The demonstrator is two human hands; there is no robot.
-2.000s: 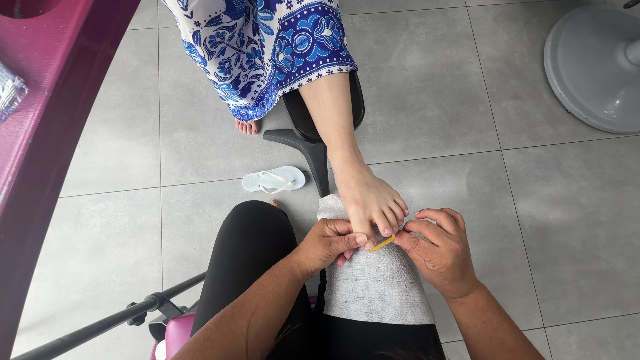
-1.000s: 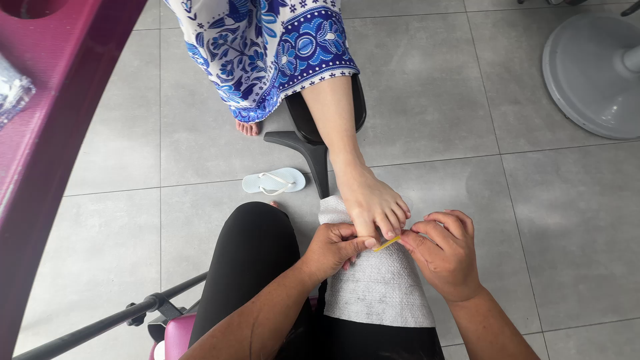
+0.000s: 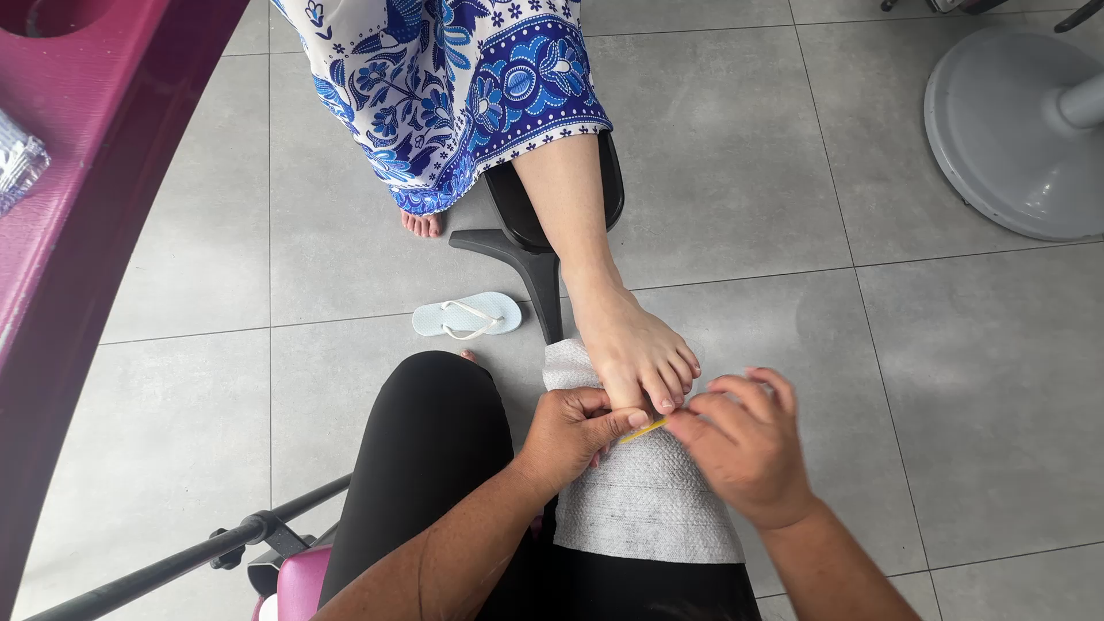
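Note:
Another person's bare foot [image 3: 625, 336] rests on a white textured towel [image 3: 647, 509] laid over my right thigh. My left hand [image 3: 573, 435] grips the big toe between thumb and fingers. In my right hand [image 3: 742, 440], slightly blurred, a thin yellow stick [image 3: 643, 432], perhaps a nail file, is pinched between thumb and fingertips. The stick points left beneath the toe tips, close to my left thumb; whether it touches a nail cannot be told. The fingers of my left hand under the toe are partly hidden.
Beyond the foot stand a black footrest [image 3: 611, 181] and its dark leg [image 3: 539, 285]. A pale flip-flop [image 3: 470, 316] lies on the grey tiles. A pink table edge [image 3: 112, 172] runs along the left, with a black metal bar [image 3: 172, 561] below. A round grey base [image 3: 1000, 129] is at upper right.
My right hand and the yellow stick have shifted slightly at the toes. My left hand still holds the big toe.

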